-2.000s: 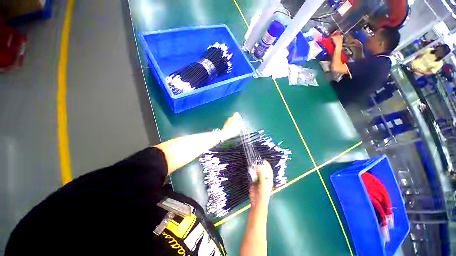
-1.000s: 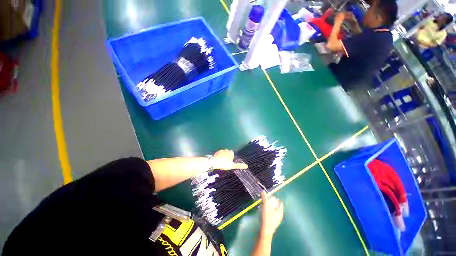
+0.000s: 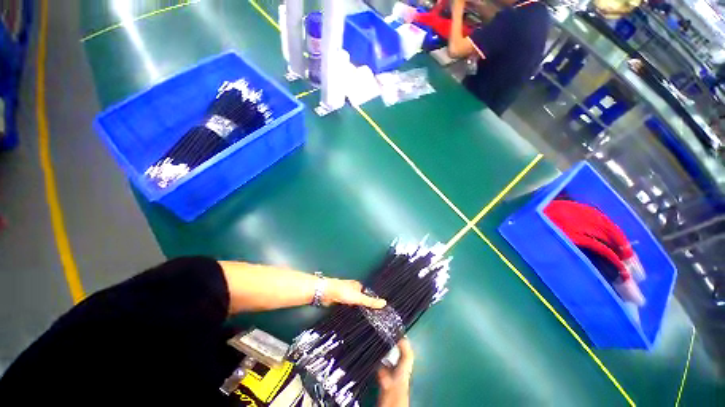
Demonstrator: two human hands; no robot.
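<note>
A wire bundle (image 3: 374,318), black with white ends fanned out at both ends, lies on the green bench close in front of me. A clear, shiny band (image 3: 385,320) runs across its middle. My left hand (image 3: 355,296) presses on top of the bundle at the band, from the left side. My right hand (image 3: 397,370) is at the bundle's right side, its fingers against the band's lower end. The undersides of the bundle and band are hidden.
A blue tote (image 3: 246,168) at the upper left holds another banded bundle (image 3: 213,131). A blue tote (image 3: 548,274) at the right holds red leads (image 3: 588,228). White uprights (image 3: 333,56), a spray can (image 3: 314,48) and a clear bag (image 3: 405,85) stand or lie beyond. A coworker (image 3: 513,52) is across the bench.
The loose spread of wires is now gathered into a narrower bundle with the clear band around its top. Both hands have closed in on it. The view has shifted, moving the totes within the picture.
</note>
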